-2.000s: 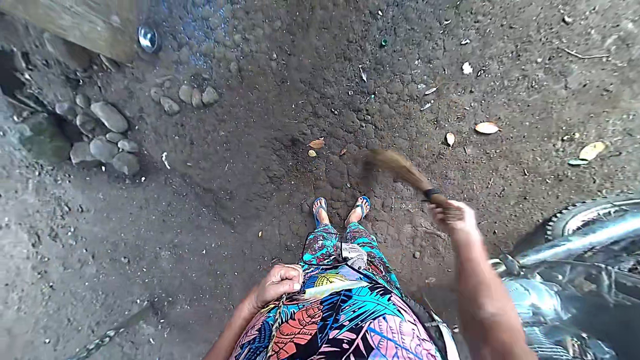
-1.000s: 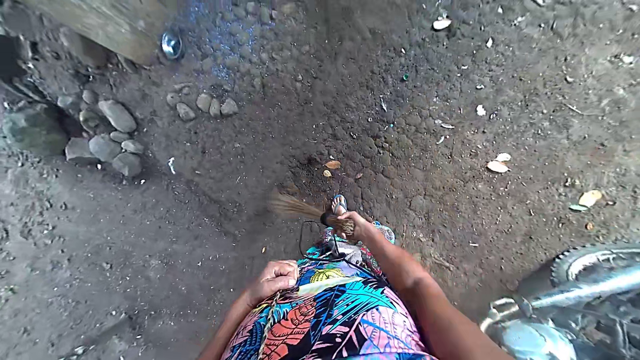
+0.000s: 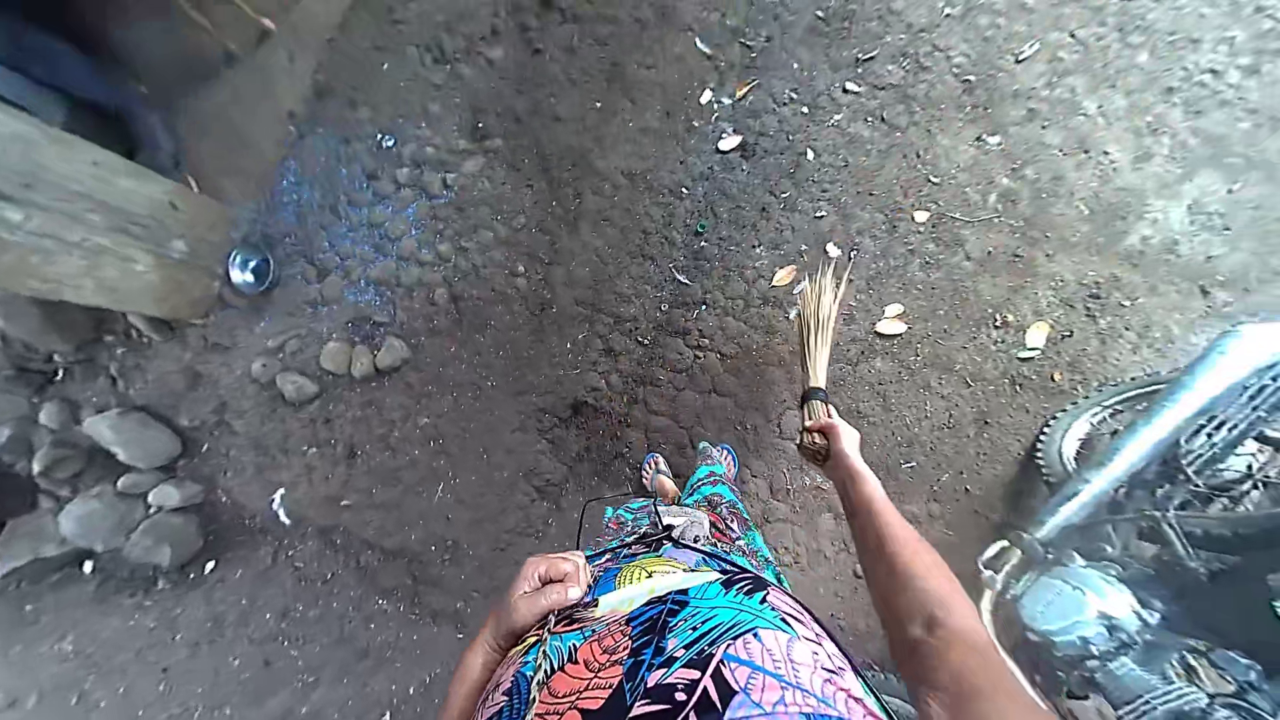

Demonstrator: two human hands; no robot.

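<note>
A short broom of thin dry sticks (image 3: 820, 325), bound with a black band, is gripped at its base by my right hand (image 3: 835, 440). Its bristles point forward over the dirt ground, close to a fallen orange-brown leaf (image 3: 783, 276) and a pair of pale leaves (image 3: 890, 326). Against the front of the colourful patterned clothing, at my waist, rests my left hand (image 3: 550, 590) with its fingers curled; whether it pinches the cloth or a cord there is hard to tell. My feet in flip-flops (image 3: 660, 478) stand just ahead of the clothing.
A motorcycle (image 3: 1100, 600) with a shiny exhaust pipe is close on the right. On the left lie grey stones (image 3: 133, 438), a thick wooden beam (image 3: 100, 215) and a round metal bowl (image 3: 250, 270). Smaller stones (image 3: 362, 360) and scattered leaves dot the packed dirt.
My right hand has swung the broom from in front of my feet out to the right, its bristles now pointing forward. My left hand has stayed at the waist.
</note>
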